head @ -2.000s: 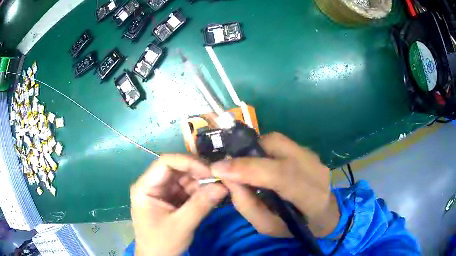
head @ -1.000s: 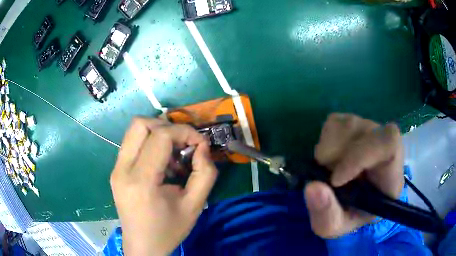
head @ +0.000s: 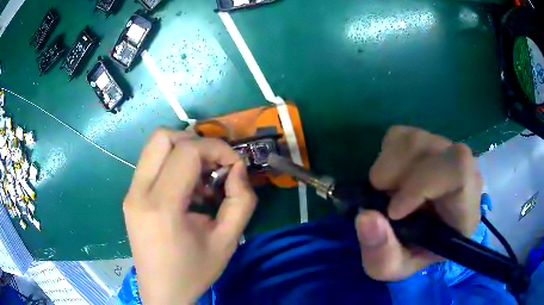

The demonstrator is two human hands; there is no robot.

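My right hand [head: 417, 202] holds the black handle of the soldering iron [head: 319, 183]. The iron's tip is at the circuit board of a black device housing [head: 259, 150] in the orange fixture [head: 238, 122]. My left hand [head: 185, 208] is over the fixture's left part. Its thumb and forefinger are pinched at the housing's left end, with a small silvery piece [head: 218, 174] among the fingers. The pinched tips hide the contact point. Thin pale solder wire [head: 71, 126] runs from the left edge to my left hand.
White tape strips [head: 247, 56] cross the fixture and green mat. Several black housings [head: 106, 86] lie at the upper left. A pile of small white and yellow components [head: 17, 170] lies at the left edge. A black round frame with a green label [head: 529, 65] stands at the right.
Over two seconds my hands have moved apart, and the iron has swung from pointing away to its tip on the board. In the last second both hands hold nearly the same pose; the view shifts slightly.
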